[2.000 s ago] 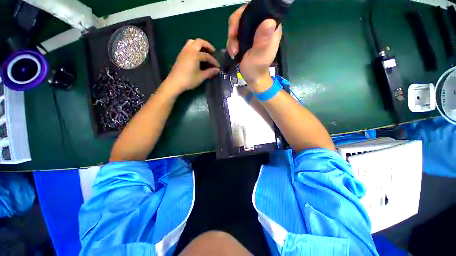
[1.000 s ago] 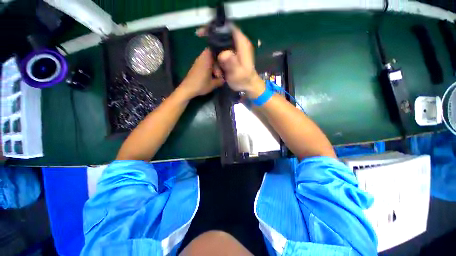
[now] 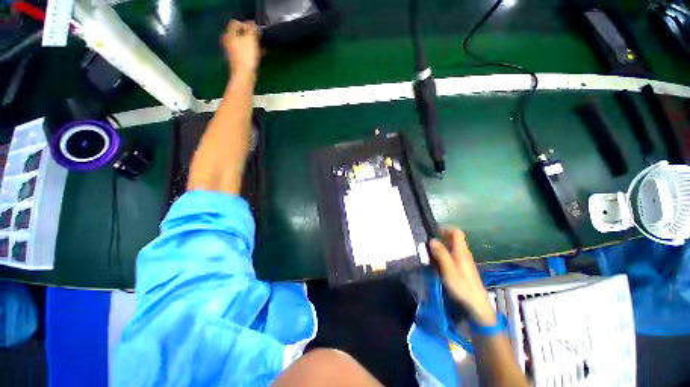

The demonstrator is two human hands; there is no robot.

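The opened tablet unit [image 3: 378, 219] lies in the black holding fixture [image 3: 330, 219], its white battery and gold-and-silver board end uncovered. My right hand [image 3: 458, 272], with a blue wrist strap [image 3: 490, 326], grips the fixture's lower right edge. My left hand [image 3: 243, 47] is stretched far forward over the white rail, beside a black box-like item [image 3: 299, 19]. It is small and blurred, so I cannot tell if it holds anything. The electric screwdriver [image 3: 427, 113] hangs bit-down beyond the fixture's right side.
My left arm covers much of the black parts tray [image 3: 259, 174]. A purple-ringed device [image 3: 85, 145] and a white blister tray [image 3: 34, 196] are at left. A slim black controller [image 3: 560, 193] and a white fan [image 3: 662, 202] are at right. White stacked sheets [image 3: 579, 332] lie below the bench edge.
My right hand has let go of the screwdriver and moved down to the fixture's edge. My left hand has left the unit and reached forward past the rail. The unit is now uncovered.
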